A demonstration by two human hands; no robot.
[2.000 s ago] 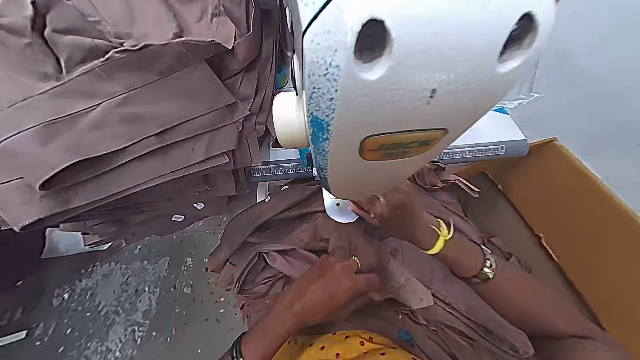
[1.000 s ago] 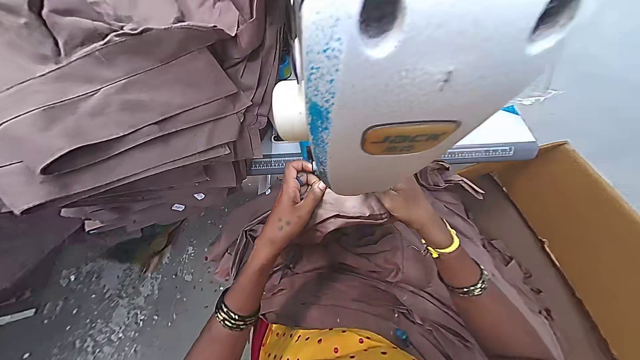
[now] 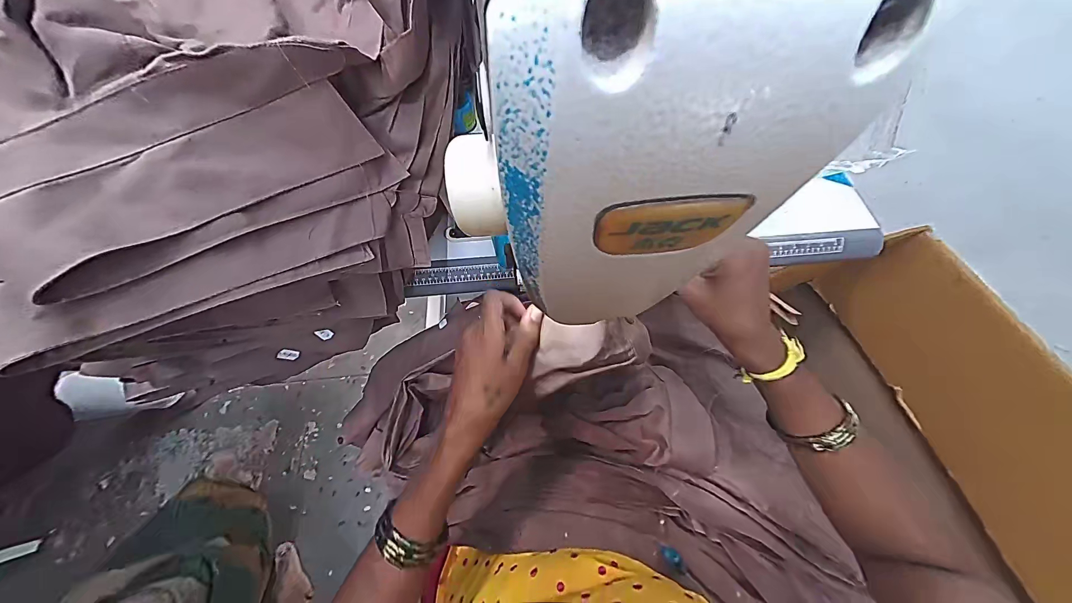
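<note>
A white Jack sewing machine head (image 3: 670, 126) with blue speckles fills the upper middle and hides its needle area. Just below its left lower edge, my left hand (image 3: 494, 360) pinches the edge of a brown fabric piece (image 3: 586, 356) between thumb and fingers. My right hand (image 3: 737, 297) is curled at the right underside of the machine head, its fingertips partly hidden; whether it grips cloth cannot be told. From the machine, brown cloth (image 3: 620, 435) hangs in folds over my lap, above a yellow dotted garment (image 3: 553, 578).
A tall stack of folded brown fabric (image 3: 193, 193) stands at the left. At the right is a cardboard box (image 3: 963, 377), beside the machine bed with its printed ruler (image 3: 808, 248). At lower left another person's trouser leg (image 3: 209, 536) and bare foot show on the littered floor.
Two seconds ago my left hand lay lower on the cloth; it is now up at the machine's lower edge. A person's leg and foot have come into view at lower left.
</note>
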